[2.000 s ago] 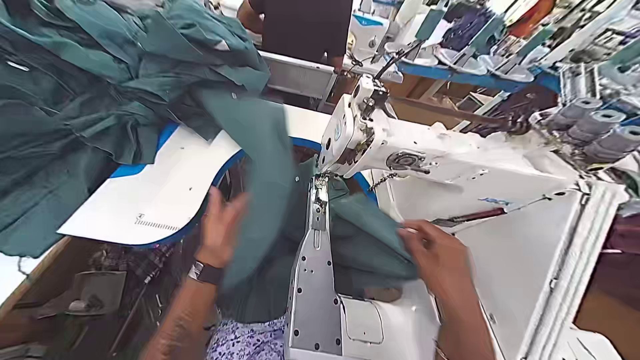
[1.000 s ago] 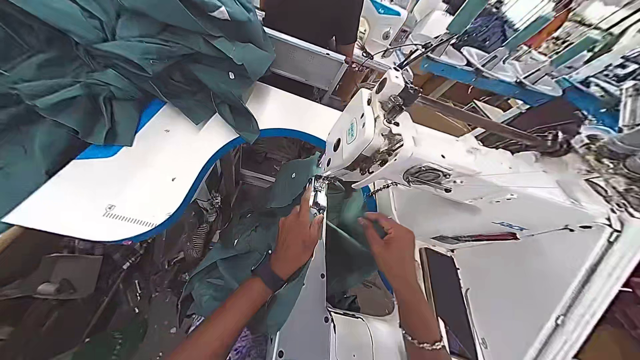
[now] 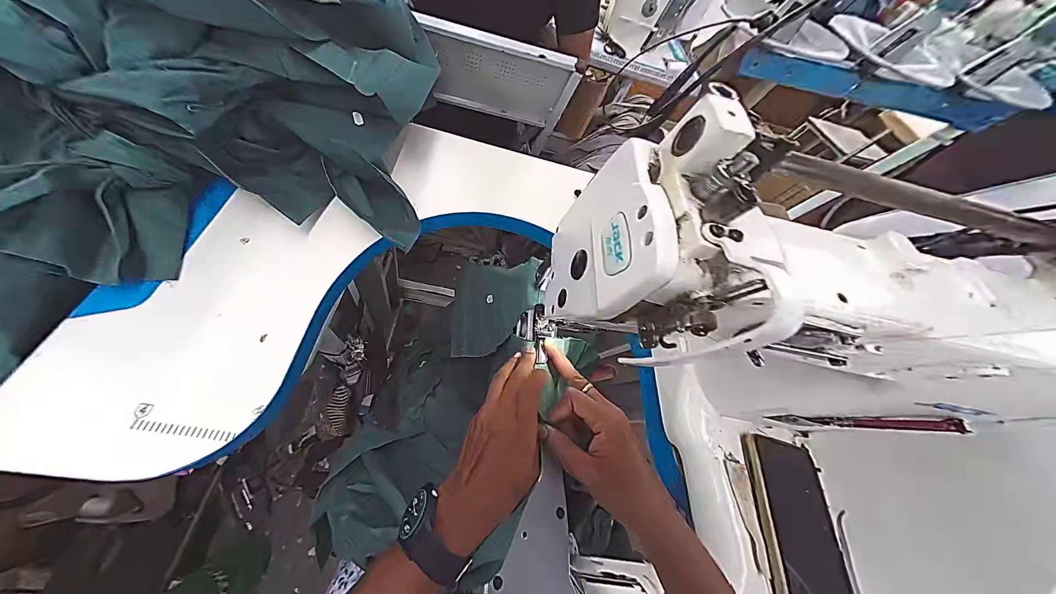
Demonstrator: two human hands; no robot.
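Observation:
A white Jack sewing machine [image 3: 615,239] fills the centre right, its presser foot [image 3: 540,326] lit and low over a narrow arm bed [image 3: 540,528]. Dark green fabric [image 3: 495,305] runs under the foot and hangs down on both sides of the bed. My left hand [image 3: 503,429], with a black watch on the wrist, presses the fabric, fingertips just in front of the foot. Close against it on the right, my right hand [image 3: 598,437], wearing a ring, pinches the fabric between thumb and fingers.
A heap of dark green garment pieces [image 3: 247,107] lies on the blue-edged white table [image 3: 272,330] at left. A person's arm [image 3: 575,41] shows beyond a metal panel [image 3: 495,70]. Red-handled tweezers [image 3: 866,423] lie at the right of the machine.
Both hands have come together at the presser foot; two seconds ago they were apart on either side of the bed. The right hand has moved left onto the fabric. The view has shifted closer.

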